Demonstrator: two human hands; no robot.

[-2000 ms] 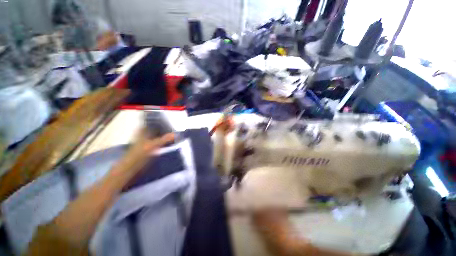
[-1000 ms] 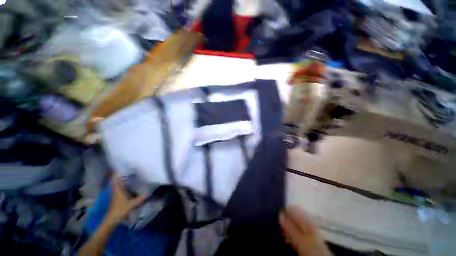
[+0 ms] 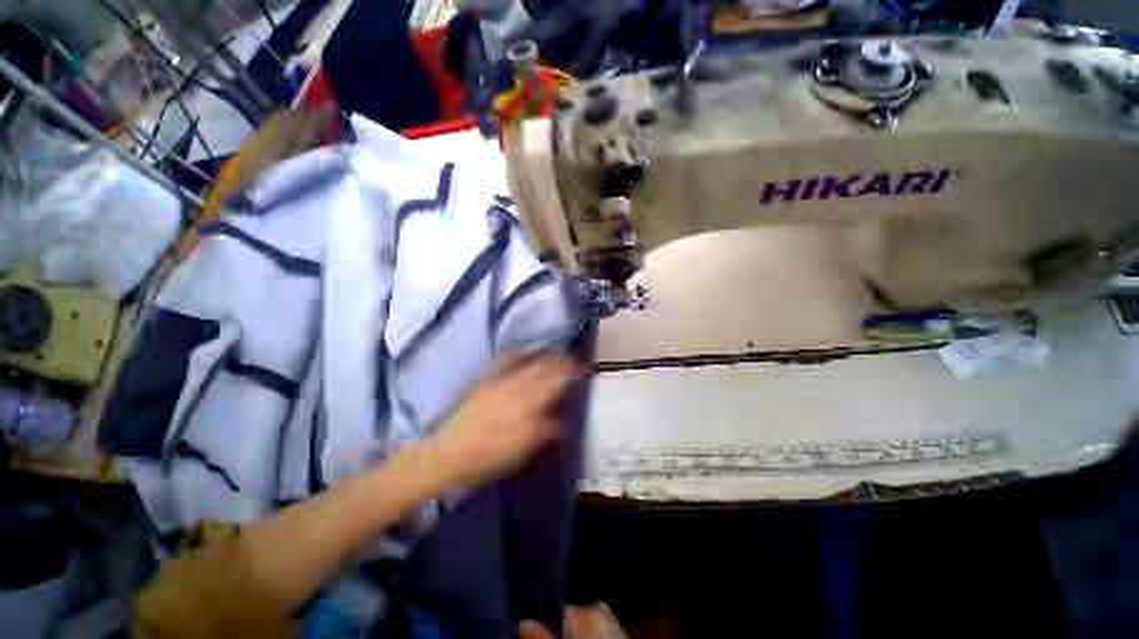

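Observation:
The garment body (image 3: 356,275), pale side up with dark seam strips, lies bunched on the machine table. Its dark navy edge (image 3: 543,512) runs from the presser foot (image 3: 608,297) down to the lower frame edge. A dark pocket-like patch (image 3: 162,381) shows at its left. My left hand (image 3: 518,406) is blurred and rests on the cloth beside the navy edge, just below the foot; its fingertips are unclear. My right hand (image 3: 581,622) is cut off by the bottom edge, fingers and thumb around the navy edge.
The off-white HIKARI machine head (image 3: 749,187) spans the right. A green-blue tool (image 3: 906,325) and white scrap (image 3: 993,356) lie on its bed, with a measuring tape (image 3: 824,454) along the front edge. A red tray (image 3: 431,56) stands behind; another machine (image 3: 50,331) is at left.
The garment, earlier spread flatter, is now bunched, with its navy edge at the presser foot. My left hand has moved from the lower left onto it. The view has shifted closer to the machine.

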